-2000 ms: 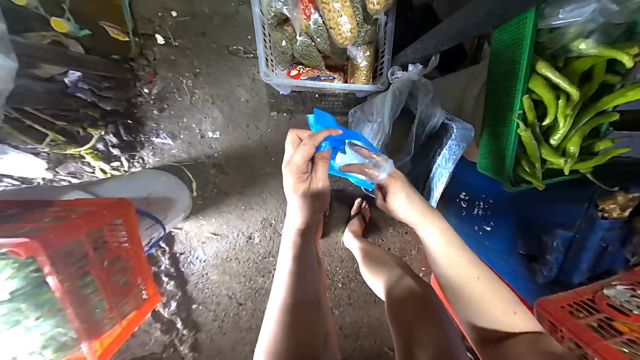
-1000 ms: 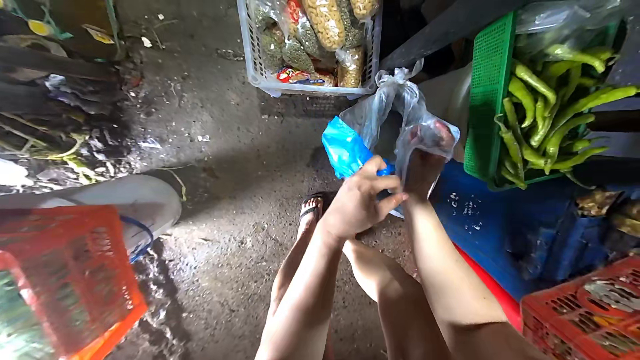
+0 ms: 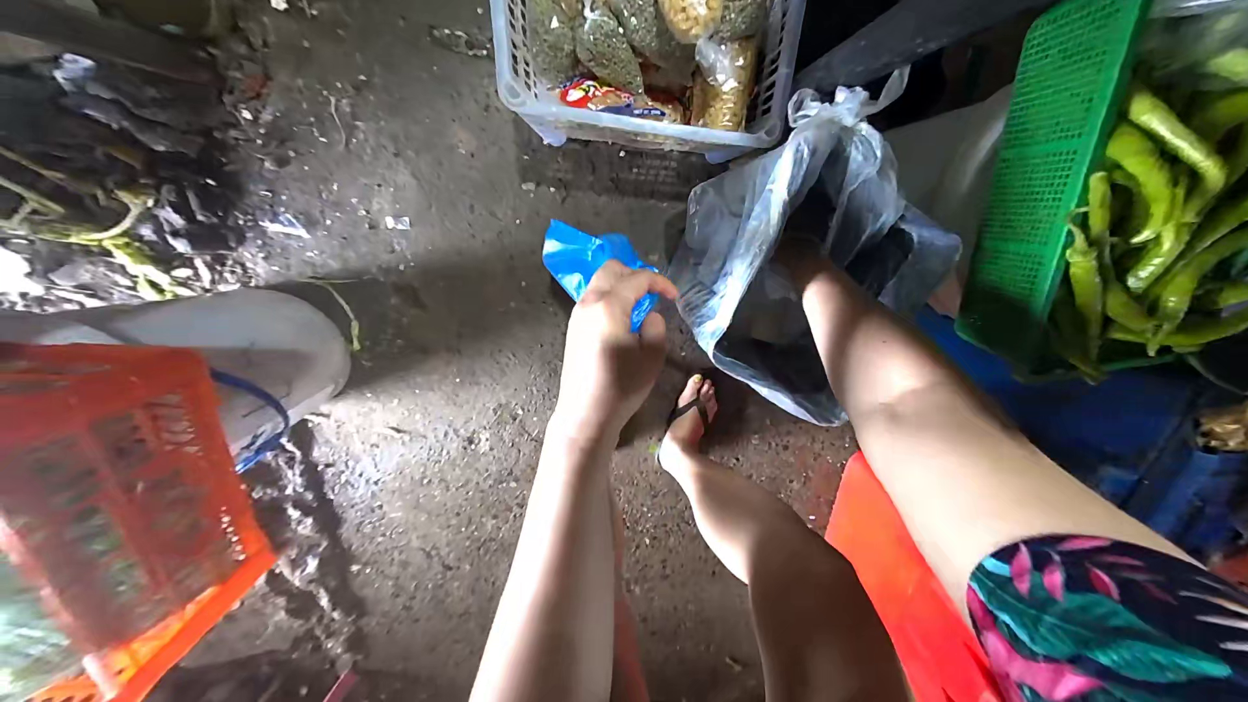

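My left hand (image 3: pixel 624 317) is closed around a crumpled blue plastic bag (image 3: pixel 583 255), which sticks out to the upper left of the fingers. My right hand (image 3: pixel 801 255) reaches down inside a large clear plastic bag (image 3: pixel 736 234) that hangs from a knot at its top. The fingers of that hand are hidden in the dark inside of the bag, so whether they grip anything does not show. The clear bag's mouth gapes toward me, just right of my left hand.
A white plastic crate (image 3: pixel 634 127) of bagged dry goods stands ahead. Green chili peppers (image 3: pixel 1160 214) fill a green basket (image 3: pixel 1063 146) at right. An orange-red crate (image 3: pixel 127 468) and a pale rounded container (image 3: pixel 312 341) are at left. Something red (image 3: pixel 897 575) lies beside my leg.
Two seconds ago both hands held the blue bag. The right hand let go of it and moved right into the clear bag, where it is deeper now. The left hand keeps the blue bag.
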